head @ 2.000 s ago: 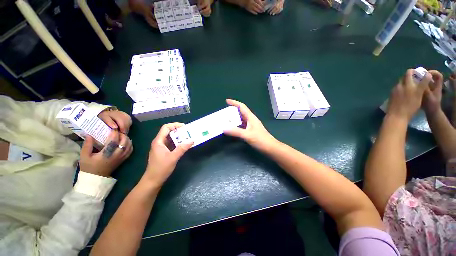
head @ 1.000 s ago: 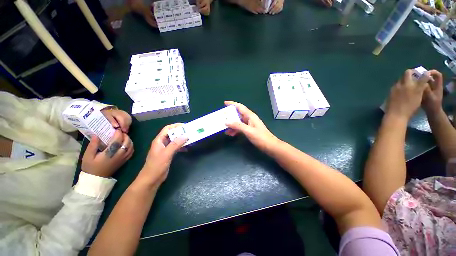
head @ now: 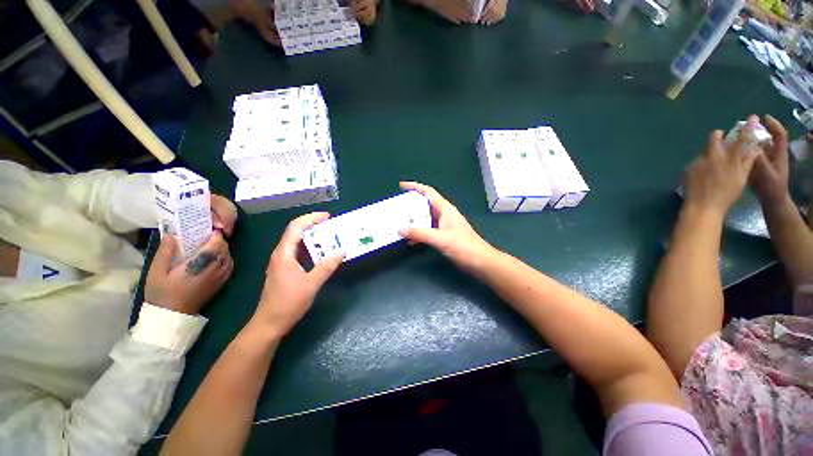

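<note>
A slim white carton [head: 370, 228] with dark print and a small green mark is held above the dark green table [head: 401, 312], its broad face up and its right end tilted farther away. My left hand [head: 299, 260] grips its left end, thumb on the near edge. My right hand [head: 439, 227] grips its right end, with fingers over the far corner and thumb at the near side. A carton row [head: 528, 169] lies flat right of centre. A taller carton stack [head: 283, 150] stands left of centre.
A person at left holds a white carton [head: 185, 214] upright. A person at right handles another carton [head: 751, 134]. Across the table are more stacked cartons [head: 316, 27] and hands. A slanted clear tube [head: 704, 46] is at upper right, cream bars [head: 100, 80] at upper left.
The carton in my hands has tipped slightly and shows its printed face again; my hands have barely moved. The left neighbour's carton has turned more upright. The right neighbour's hands have shifted on their carton.
</note>
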